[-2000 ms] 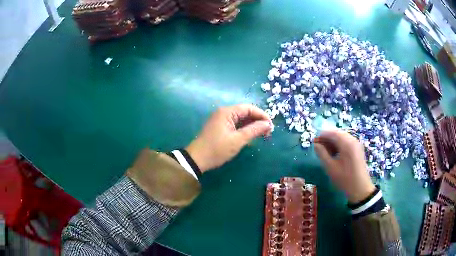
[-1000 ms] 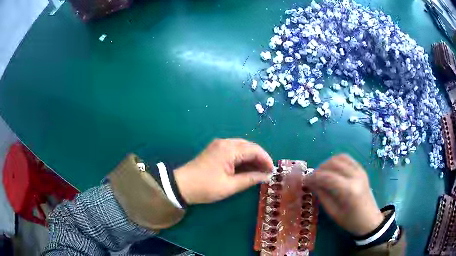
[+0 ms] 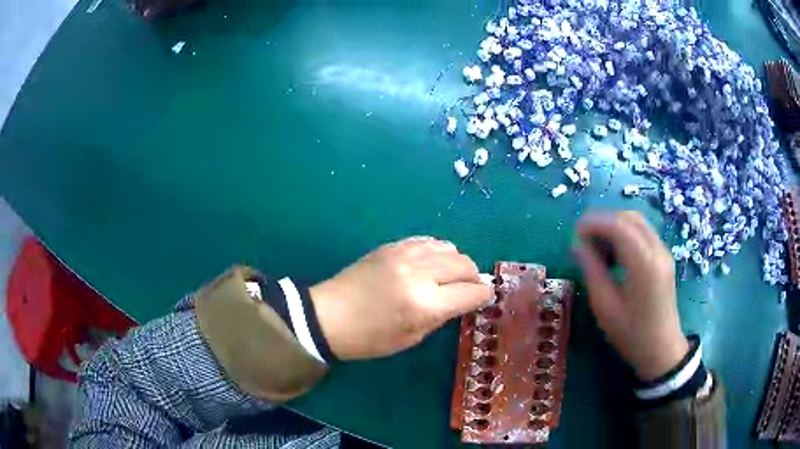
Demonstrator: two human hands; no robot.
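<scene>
The reddish-brown loading fixture point(image 3: 516, 359) lies upright in view on the green table, with two long rows of openings; a whitish part shows at the top of its right row. My left hand point(image 3: 399, 298) has its fingertips pinched at the top left opening, on a small white wired component point(image 3: 487, 281). My right hand point(image 3: 633, 294) is blurred, right of the fixture's top and off it, with thumb and forefinger apart; whether it holds anything cannot be told. The loose component pile point(image 3: 614, 79) lies beyond the hands at the upper right.
Several brown fixtures point(image 3: 779, 386) lie along the right edge, partly cut off. A dark brown stack point(image 3: 162, 5) shows at the top left. A small white scrap point(image 3: 179, 46) lies on the green table point(image 3: 219, 167). A red stool point(image 3: 39, 302) stands beyond the table edge at the lower left.
My left hand has come from near the pile to the fixture's top left opening. My right hand went to the fixture's top right, then moved off it, up and right. The view has tilted down.
</scene>
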